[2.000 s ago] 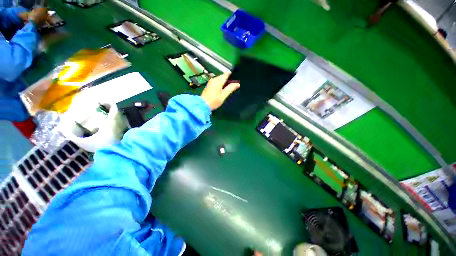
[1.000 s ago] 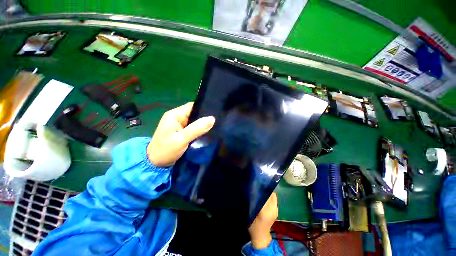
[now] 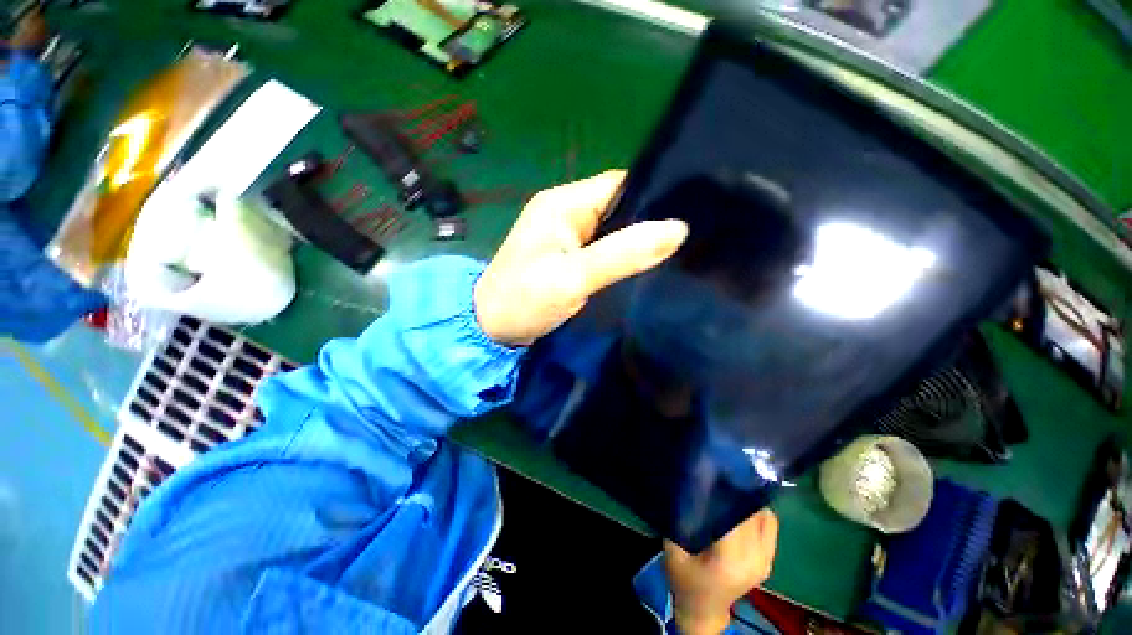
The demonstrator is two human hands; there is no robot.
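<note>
A tablet assembly (image 3: 770, 335) is held up over the bench, tilted, its glossy black screen facing me with bright reflections. My left hand (image 3: 559, 261) grips its left edge, thumb on the screen and fingers hidden behind. My right hand (image 3: 726, 564) holds its bottom corner, partly hidden by the tablet. The tablet's back is hidden.
Wired black parts (image 3: 329, 223), a white roll (image 3: 205, 261) and amber film (image 3: 137, 149) lie left. A tip-cleaner cup (image 3: 876, 484), black fan (image 3: 956, 403) and blue ribbed box (image 3: 931, 558) stand right. A tablet unit (image 3: 447, 25) lies behind; another person's sleeve (image 3: 31, 223) shows far left.
The left hand first held the dark tablet alone near the rail; then both hands held it in front of me. Since then the tablet appears higher and further right, as the view has shifted.
</note>
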